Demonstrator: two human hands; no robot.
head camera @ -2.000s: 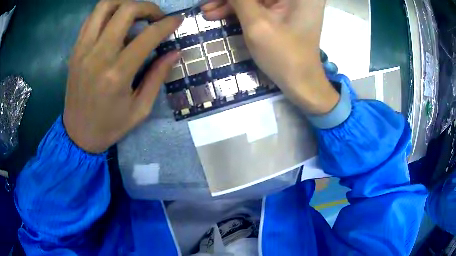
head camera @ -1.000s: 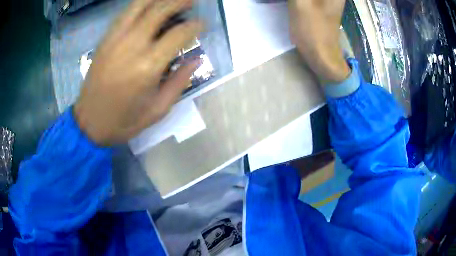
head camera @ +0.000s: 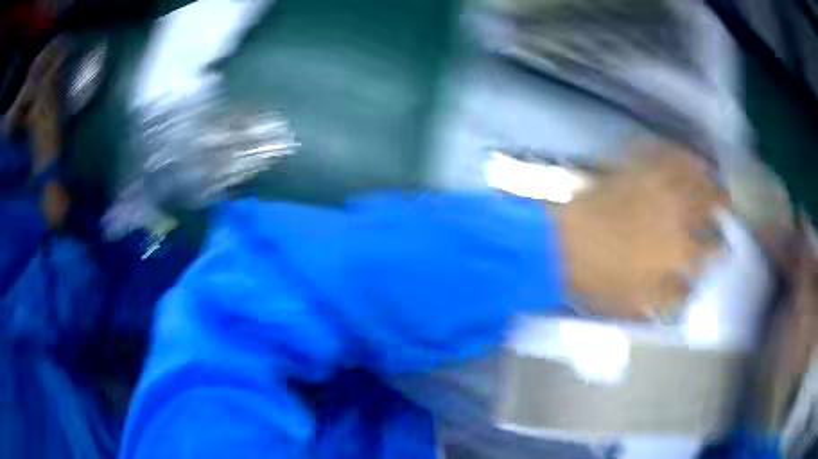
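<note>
The view is strongly blurred. My left hand (head camera: pixel 641 233) is right of centre, its fingers bent and smeared, so I cannot tell if it holds anything. The grey-beige adhesive sheet (head camera: pixel 628 390), with a white bare patch, lies below it. A bright white shape, perhaps shiny board parts, shows left of the hand on the grey-blue pad (head camera: pixel 466 112). My right hand (head camera: pixel 794 287) is only a blurred skin-toned shape at the right edge, partly cut off. The circuit board panel cannot be made out.
Green mat (head camera: pixel 345 99) spans the upper middle. Crinkled clear plastic (head camera: pixel 224 152) lies left of it, with a white sheet (head camera: pixel 184 54) behind. A blue-smocked person (head camera: pixel 45 269) is at the far left, one hand visible. Blurred grey and white items (head camera: pixel 610 45) are at the top right.
The whole view has swung left, so the pad, the sheet and my hands now appear farther right. The plastic and the other person at left have come into view.
</note>
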